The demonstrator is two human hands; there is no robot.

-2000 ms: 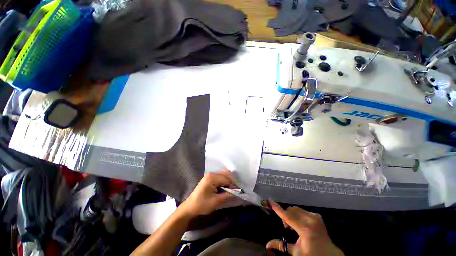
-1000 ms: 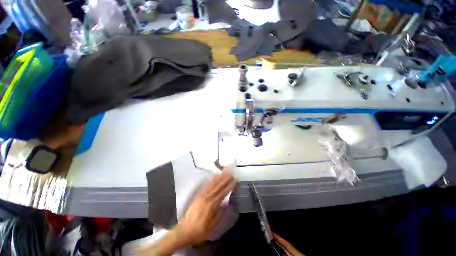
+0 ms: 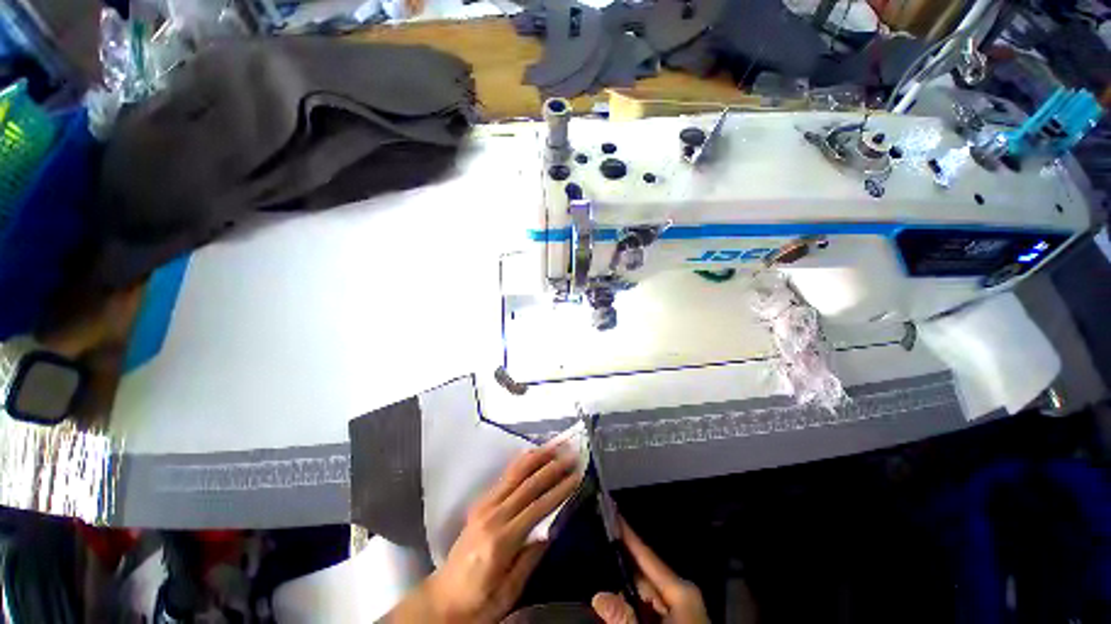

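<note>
A dark grey-brown garment panel (image 3: 386,469) with a white lining piece (image 3: 453,451) on it lies at the table's front edge and hangs over it. My left hand (image 3: 512,530) lies flat on the white piece, fingers pointing to the upper right, pressing it near its right edge. My right hand (image 3: 652,585) is at the bottom, partly cut off by the frame, and holds scissors (image 3: 610,506). The blades point up along the right edge of the white cloth, touching or very near it. How far the blades are apart is unclear.
The sewing machine (image 3: 755,195) stands behind right. A thread tangle (image 3: 802,341) and white cloth (image 3: 993,347) lie right. A rumpled dark pile (image 3: 280,134) is behind left, with baskets (image 3: 49,219) and a small dark square item (image 3: 46,388) far left.
My left hand has settled flat near the cloth's right edge. The scissors have come up against that edge, and more of my right hand shows. The camera view has shifted slightly.
</note>
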